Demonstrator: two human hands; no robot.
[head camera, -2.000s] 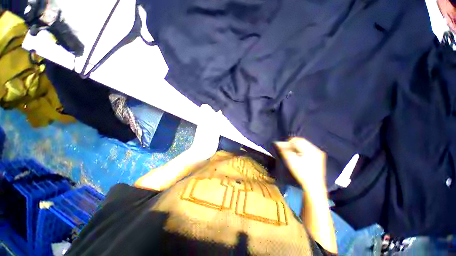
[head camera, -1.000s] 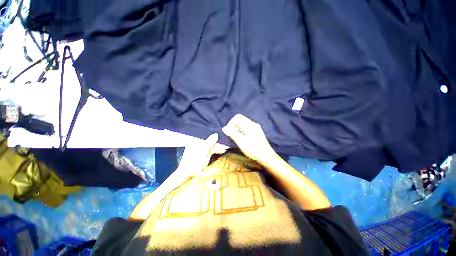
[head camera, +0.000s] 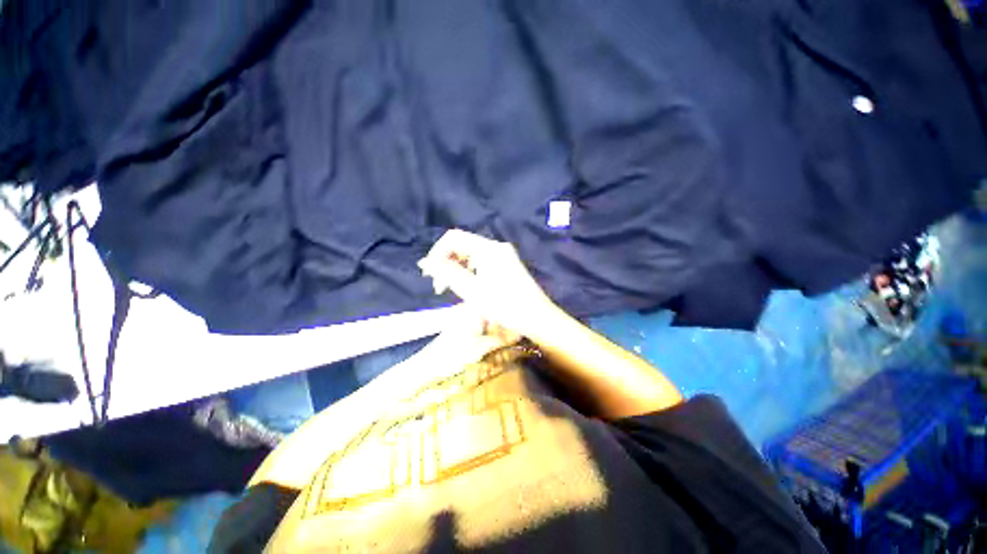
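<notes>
A navy jacket (head camera: 357, 162) lies spread over the table, its lower edge towards me. A small white label (head camera: 558, 213) shows on it, right of centre. My right hand (head camera: 482, 273) lies over the lower edge with its fingers curled; a small dark spot shows among the fingers, and whether they pinch cloth is unclear. My left hand (head camera: 476, 330) is just below it, close to my tan top, washed out by glare against the white table; its fingers cannot be made out.
The white table (head camera: 216, 373) shows at left with a black hanger (head camera: 89, 314) and a dark object (head camera: 38, 382). A pale round dot (head camera: 863, 104) shows on the cloth at upper right. A blue crate (head camera: 882, 433) stands lower right on the blue floor (head camera: 703, 373). Mustard cloth (head camera: 49, 503) lies lower left.
The view has turned, so the jacket and its label appear further left and the crate at right shows more. My right hand now sits above my left, which has dropped slightly towards my top.
</notes>
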